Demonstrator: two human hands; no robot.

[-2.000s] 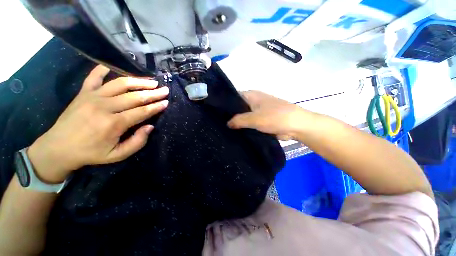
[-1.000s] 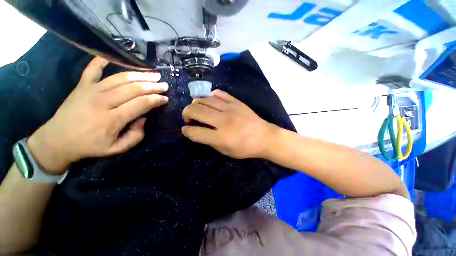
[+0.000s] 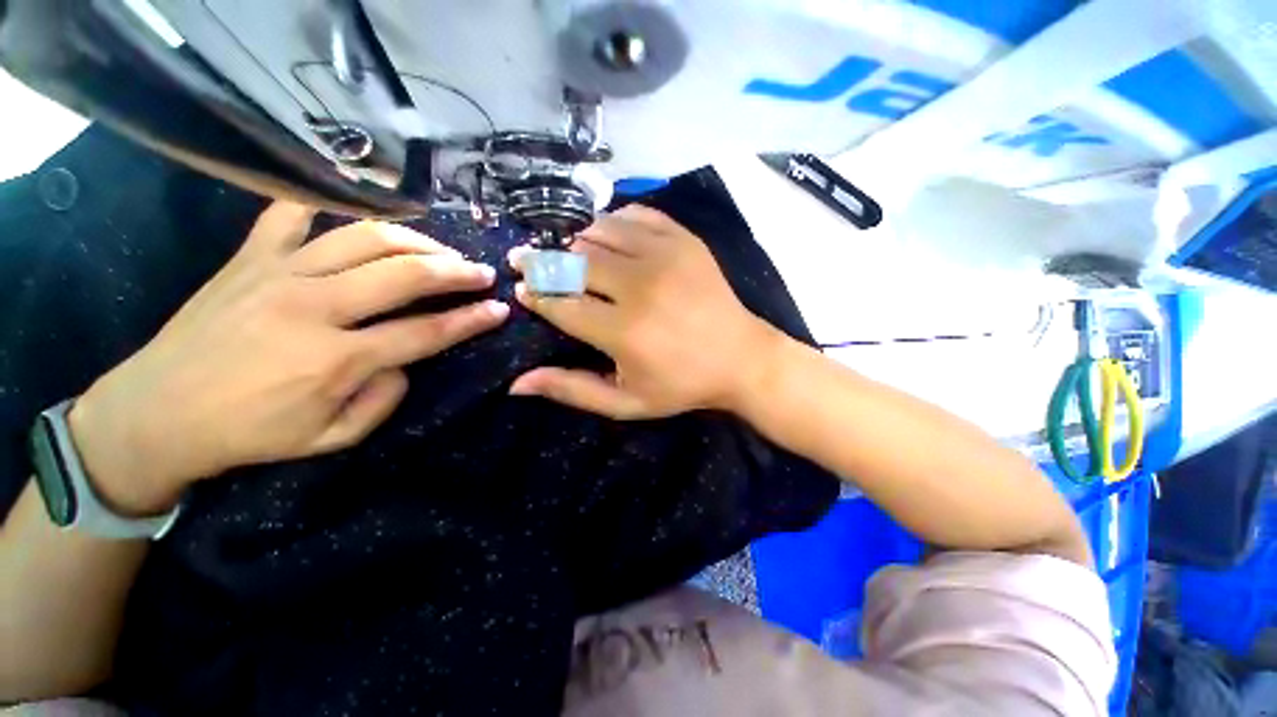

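Observation:
A black garment with pale flecks (image 3: 462,518) lies under the machine head and spills over the lap. My left hand (image 3: 315,329) lies on the cloth left of the needle area, palm down, fingers stretched toward the tension knob. My right hand (image 3: 651,315) lies on the cloth to the right, its fingertips partly behind the pale tension knob (image 3: 556,272). Neither hand visibly grips the cloth; both press flat on it. The round metal tension discs (image 3: 549,206) sit just above the knob. The presser foot and needle are too small and hidden to tell.
The white sewing machine head (image 3: 784,133) with blue lettering spans the top. Black thread snips (image 3: 829,191) lie on the machine bed. Scissors with green and yellow handles (image 3: 1097,420) hang at the right table edge. Blue crates (image 3: 826,574) stand below. A dark panel (image 3: 1232,245) is at upper right.
My right hand has moved left from the cloth's right edge to beside the knob, its fingers now reaching behind it. My left fingers have shifted slightly right. The cloth is spread further right.

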